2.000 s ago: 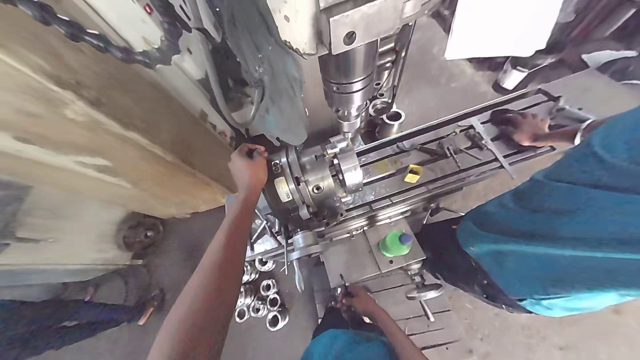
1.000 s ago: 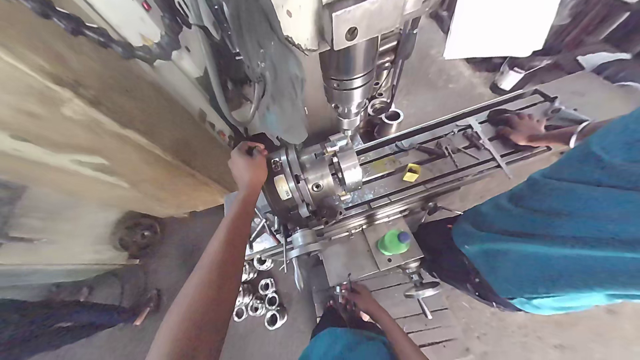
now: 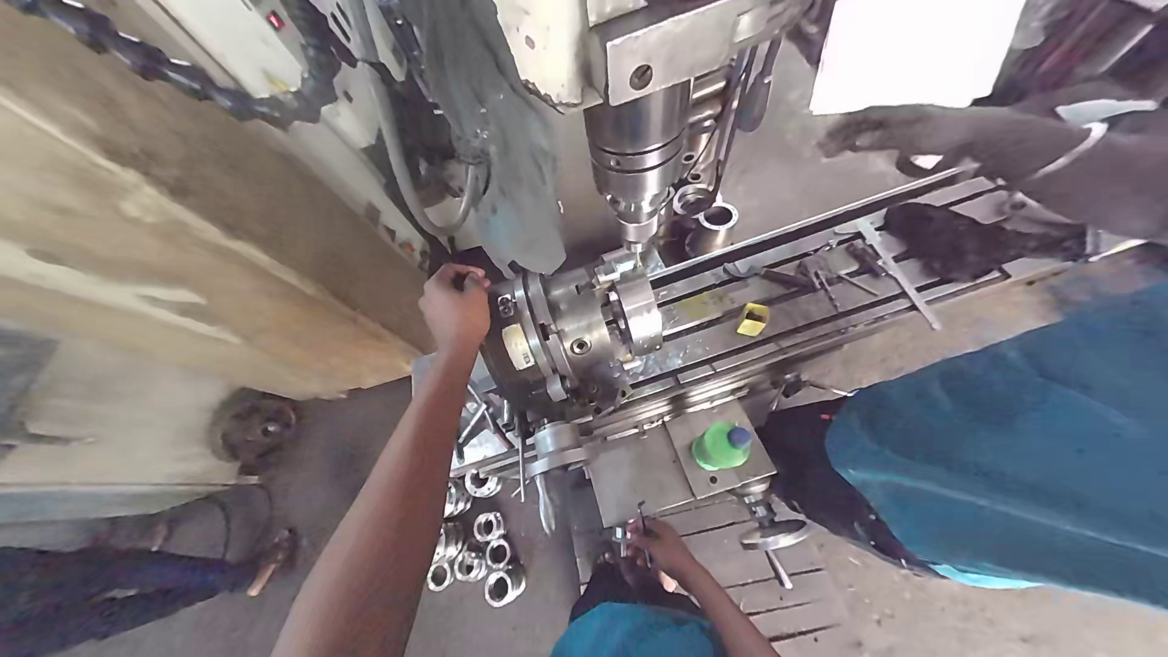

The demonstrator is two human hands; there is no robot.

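My left hand (image 3: 456,306) is closed around a small dark knob or handle at the back of the dividing head (image 3: 520,342). In the head's chuck (image 3: 579,324) sits a metal ring (image 3: 639,315), just below the milling machine's spindle and tool holder (image 3: 639,151). Low in view, my right hand (image 3: 659,547) holds a small metal crank handle (image 3: 620,538) near the machine's front. A green bottle with a blue cap (image 3: 721,447) stands on the saddle above that hand. A yellow square piece (image 3: 753,319) lies on the slotted table (image 3: 794,301).
Loose tools and a steel rule (image 3: 899,274) lie on the table's right part. Finished-looking metal rings (image 3: 488,552) are piled at lower left. A handwheel (image 3: 774,534) juts out at the front. At the right stands a co-worker in a blue garment (image 3: 1004,438), one arm reaching over the table.
The co-worker's hand has lifted away from the dark cloth-like thing on the table and is now farther back. My left hand stays at the dividing head.
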